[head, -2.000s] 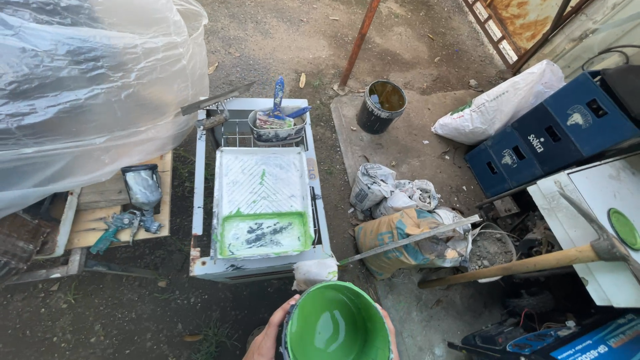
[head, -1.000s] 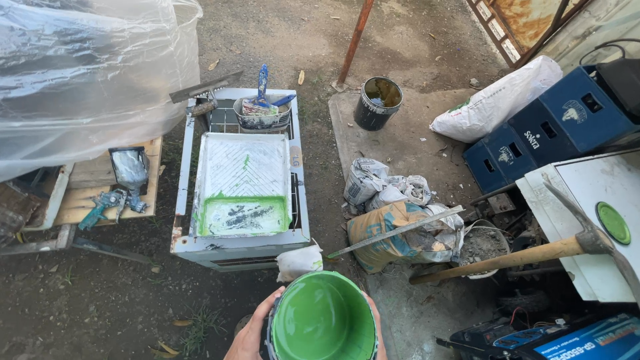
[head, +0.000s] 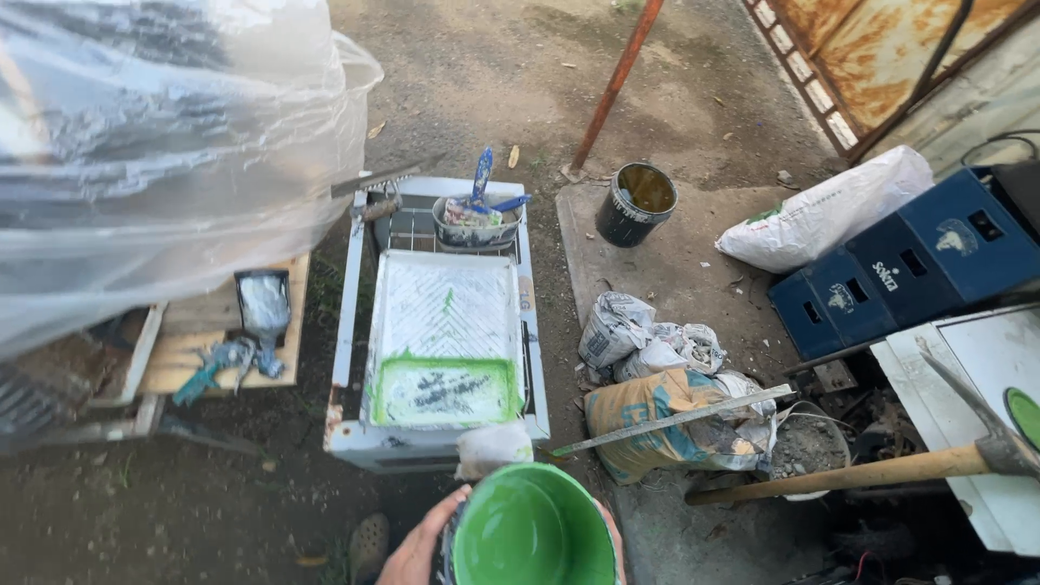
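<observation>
My left hand (head: 426, 538) and my right hand (head: 611, 532) hold a bucket of green paint (head: 532, 528) from both sides at the bottom of the view. Most of the right hand is hidden behind the bucket. Just beyond the rim, a whitish paint roller sleeve (head: 494, 448) lies at the near edge of a white metal frame (head: 406, 447). On that frame rests a white paint tray (head: 449, 309), its near well edged in green with dark smears. Behind the tray, a small tub (head: 475, 236) holds brushes with blue handles (head: 482, 175).
Plastic sheeting (head: 179, 154) hangs at the left above a spray gun (head: 236, 361) on a board. To the right are a dark bucket (head: 636, 203), filled bags (head: 650, 414), a wooden stick (head: 682, 418), blue crates (head: 894, 268) and a pickaxe (head: 853, 478). A rusty pole (head: 617, 89) stands beyond.
Both hands keep hold of the paint bucket, which has tilted somewhat since the first frame. The view has shifted slightly.
</observation>
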